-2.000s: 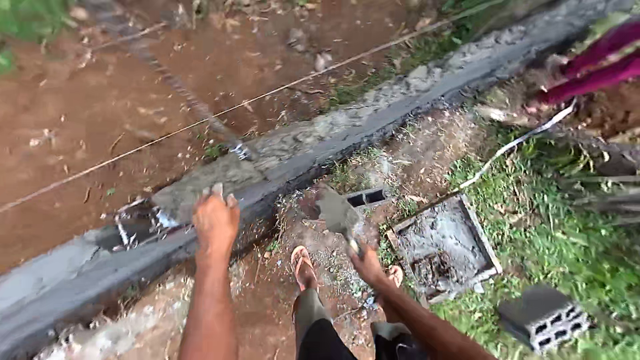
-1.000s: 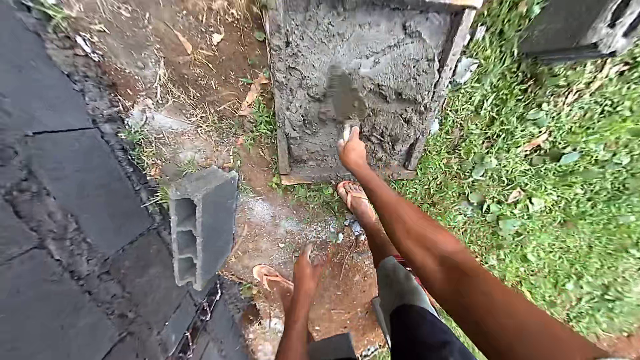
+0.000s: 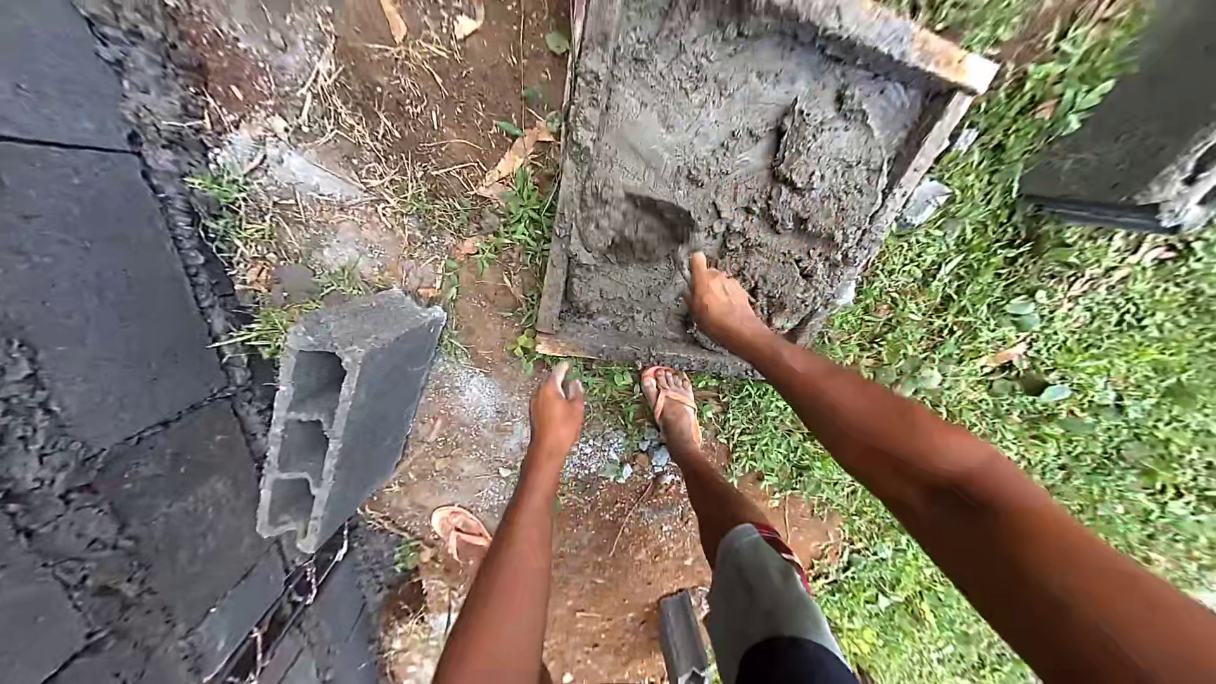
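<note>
My right hand (image 3: 720, 299) grips the handle of a trowel (image 3: 655, 226), whose blade lies in the grey wet mortar (image 3: 722, 133), partly coated with it. The mortar fills a shallow wooden box (image 3: 641, 351). My left hand (image 3: 557, 407) is just below the near left corner of the box, fingers curled with the thumb up; whether it holds anything is hard to see. To its left, a hollow concrete block (image 3: 380, 408) stands tilted in the view beside the block wall (image 3: 104, 275).
Another concrete block (image 3: 1130, 133) rests on the grass at the upper right. My sandalled feet stand on soil below the box, the right foot (image 3: 673, 404) close to its edge. A grey block-like piece (image 3: 682, 636) lies near my right leg.
The view has swung from the wall to the mortar box. My right hand and the trowel have moved toward the near left part of the box. My left hand has risen toward the box's near corner.
</note>
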